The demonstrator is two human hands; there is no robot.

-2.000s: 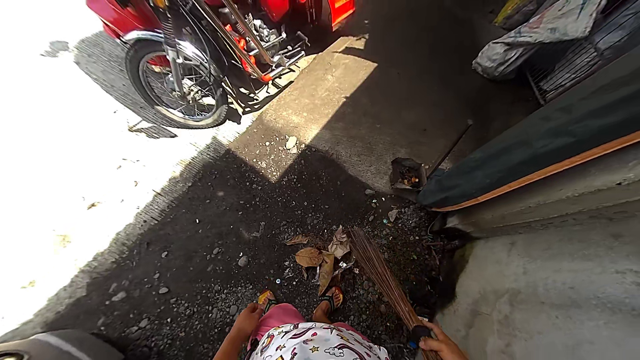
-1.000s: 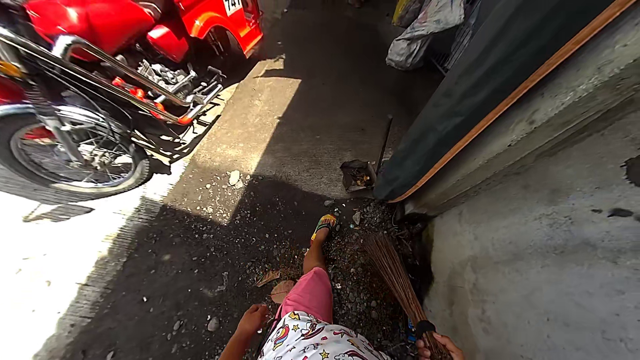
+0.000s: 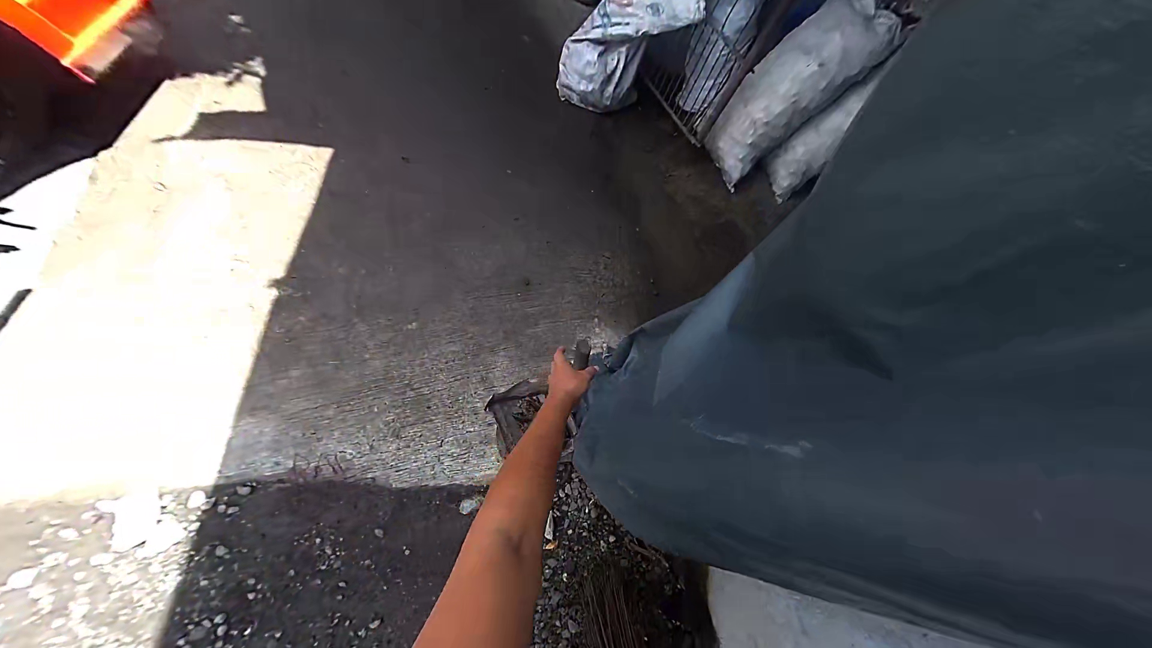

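Observation:
My left hand [image 3: 571, 373] reaches forward and is closed around the upper end of a dark handle [image 3: 581, 353], right beside the edge of a dark green tarp [image 3: 810, 432]. Below the hand, a dustpan [image 3: 508, 414] with dry debris lies on the concrete, partly hidden by my forearm. The bristles of a stick broom [image 3: 610, 607] show at the bottom edge over the gravel. My right hand is out of view, so its hold on the broom cannot be seen.
Filled sacks [image 3: 792, 81] and a wire rack [image 3: 711, 63] stand at the upper right. Part of a red-orange vehicle [image 3: 72, 27] is at the upper left. Loose gravel [image 3: 306, 558] borders the concrete floor [image 3: 450, 225]. A pale concrete surface [image 3: 792, 612] shows below the tarp.
My left hand has moved forward from beside my body and taken hold of the handle by the tarp. My right hand, on the broom earlier, has left the view. The view has shifted forward.

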